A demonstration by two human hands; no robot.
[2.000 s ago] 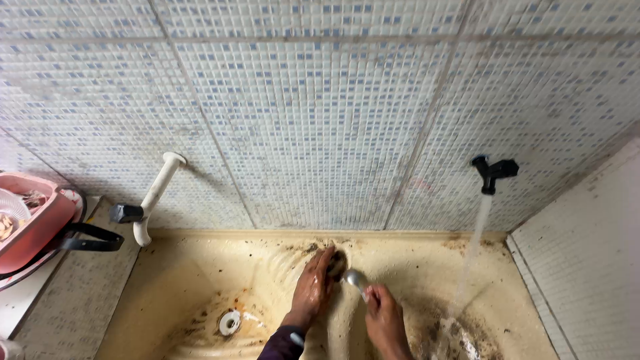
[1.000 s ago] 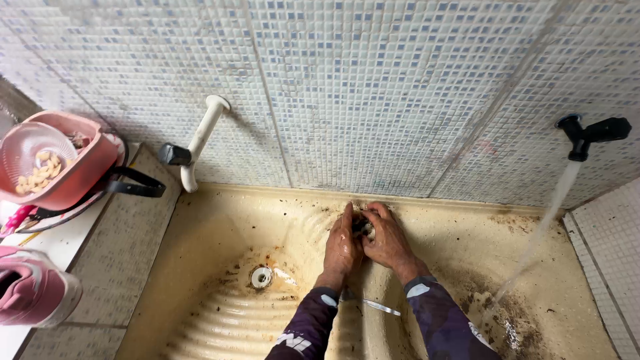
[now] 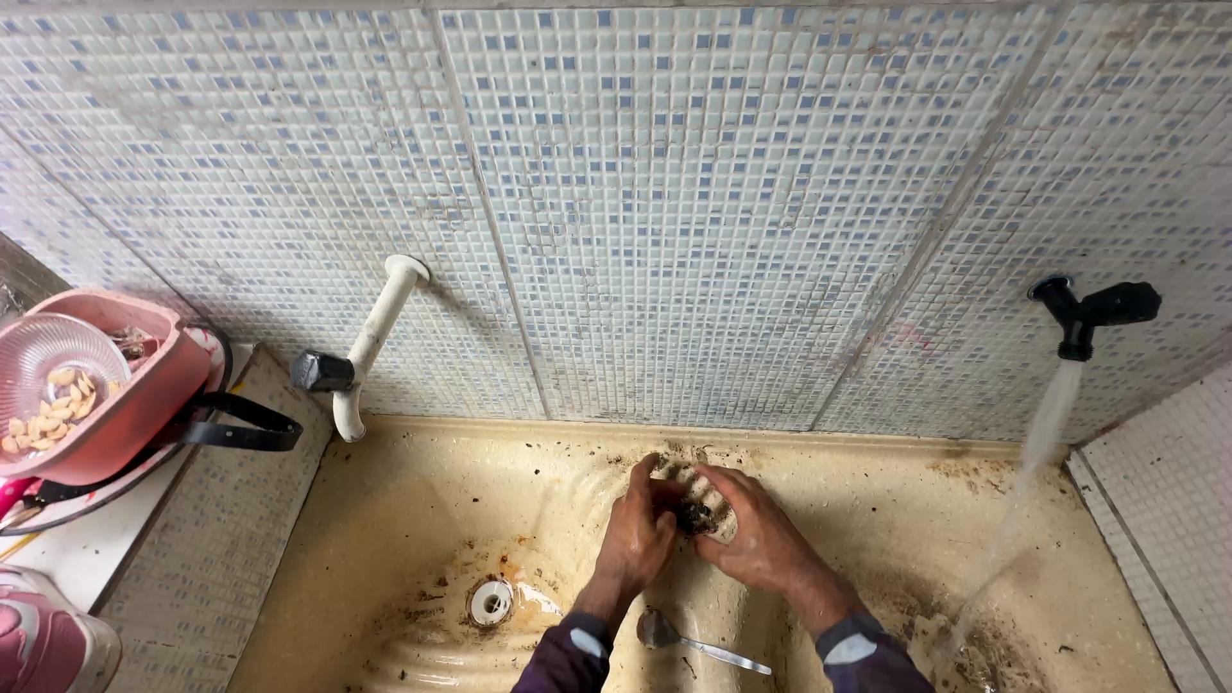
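Observation:
My left hand and my right hand cup a dark clump of debris from both sides, at the back of the ridge between the two basins of a cream sink. What the clump is made of cannot be told. A pale, ridged surface shows between my hands. The fingers of my right hand are curved round its right side; those of my left touch or nearly touch the clump. A metal spoon lies on the ridge just below my hands, its handle pointing right.
Water runs from a black tap into the dirty right basin. A white pipe tap juts over the left basin, which has a white drain. On the left ledge stand a pink plastic basket with a clear bowl and a pink-and-white container.
Two seconds ago my right hand held the spoon; now it is let go and lies on the ridge. My right hand has moved in beside my left at the clump. The view has shifted.

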